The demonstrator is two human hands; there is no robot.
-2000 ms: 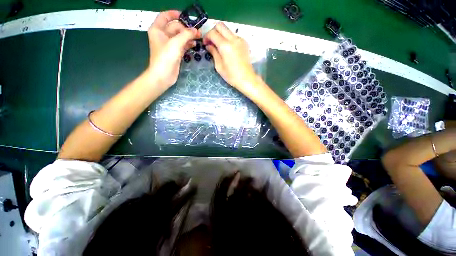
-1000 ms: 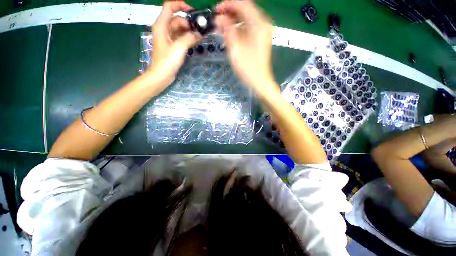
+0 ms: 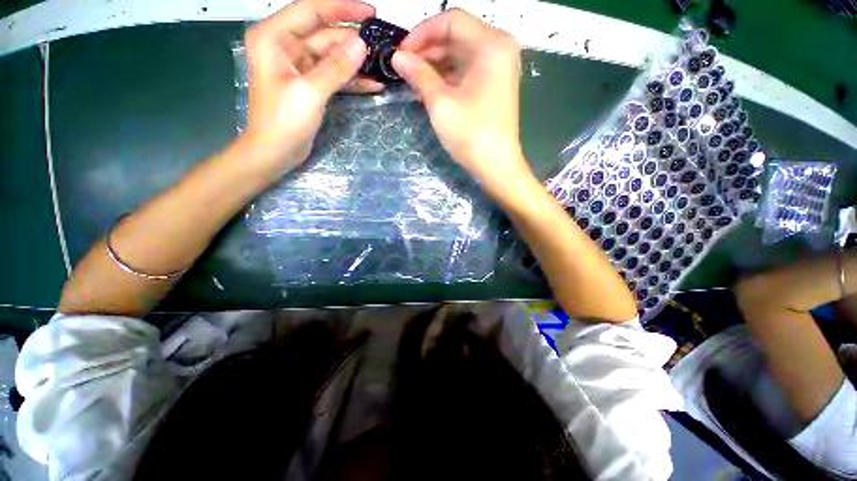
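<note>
A small black glossy camera housing [image 3: 382, 50] is held up between both hands over the white strip's near edge. My left hand [image 3: 299, 80] grips its left side with thumb and fingers. My right hand [image 3: 462, 85] has thumb and finger pinched at its right side and face; whether a small part is between them cannot be told. The clear blister tray [image 3: 376, 216] lies on the bench below the hands, its visible pockets empty. Its far edge is hidden behind the hands.
Full sheets of dark round lens parts [image 3: 658, 160] lie tilted at the right. A smaller clear sheet [image 3: 797, 197] lies farther right, near a coworker's arm [image 3: 799, 291]. Black units [image 3: 721, 17] stand beyond the curved white strip [image 3: 554, 36].
The view has shifted, and the housing is now turned, with no bright centre showing. My right hand has come from a blurred position to pinch at the housing's right side.
</note>
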